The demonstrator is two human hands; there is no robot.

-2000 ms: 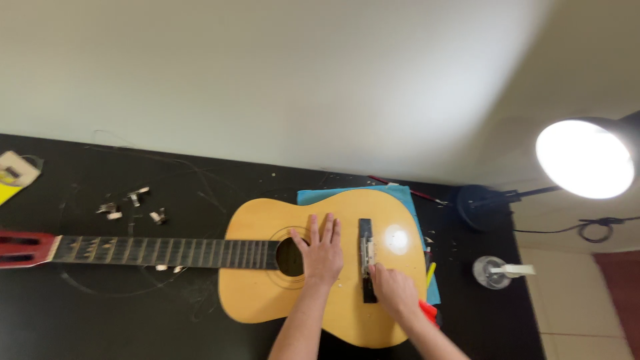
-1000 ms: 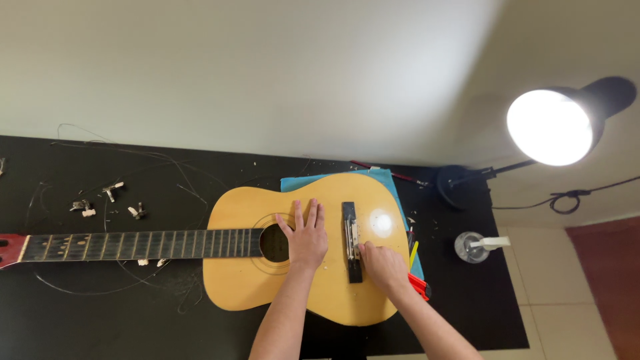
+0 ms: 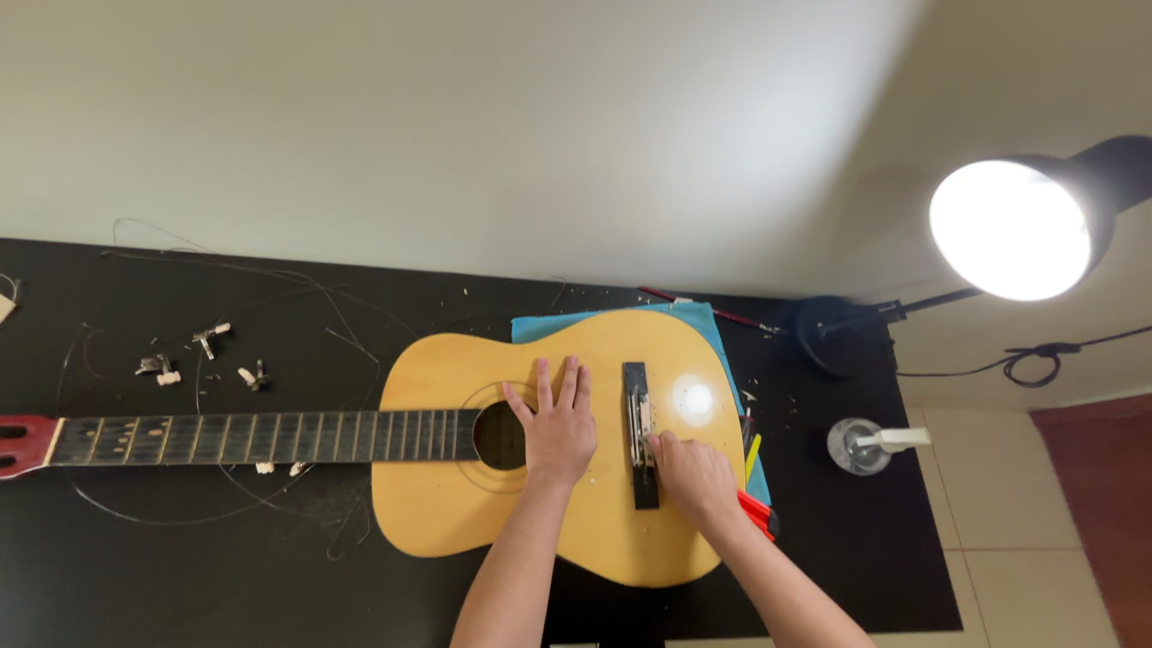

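An acoustic guitar (image 3: 432, 504) without strings on its neck lies face up, its body partly on a blue cloth (image 3: 702, 313). My left hand (image 3: 560, 439) rests flat with spread fingers on the top, beside the sound hole (image 3: 500, 436). At the right edge of the black bridge (image 3: 641, 486), my right hand (image 3: 697, 472) is curled, its fingertips around something small that I cannot make out. Pale, rough material shows along the bridge's slot, and small crumbs lie on the guitar top near it.
Tuning machines (image 3: 255, 375) and loose guitar strings (image 3: 144, 522) lie on the black table (image 3: 180, 585) at left. A lit desk lamp (image 3: 1012, 229), a spray bottle (image 3: 859, 446), a thin dark-red tool (image 3: 742, 319) and a red-handled tool (image 3: 758, 515) are at right.
The right hand stays at the bridge with only a slight shift along it. The left hand keeps its place beside the sound hole.
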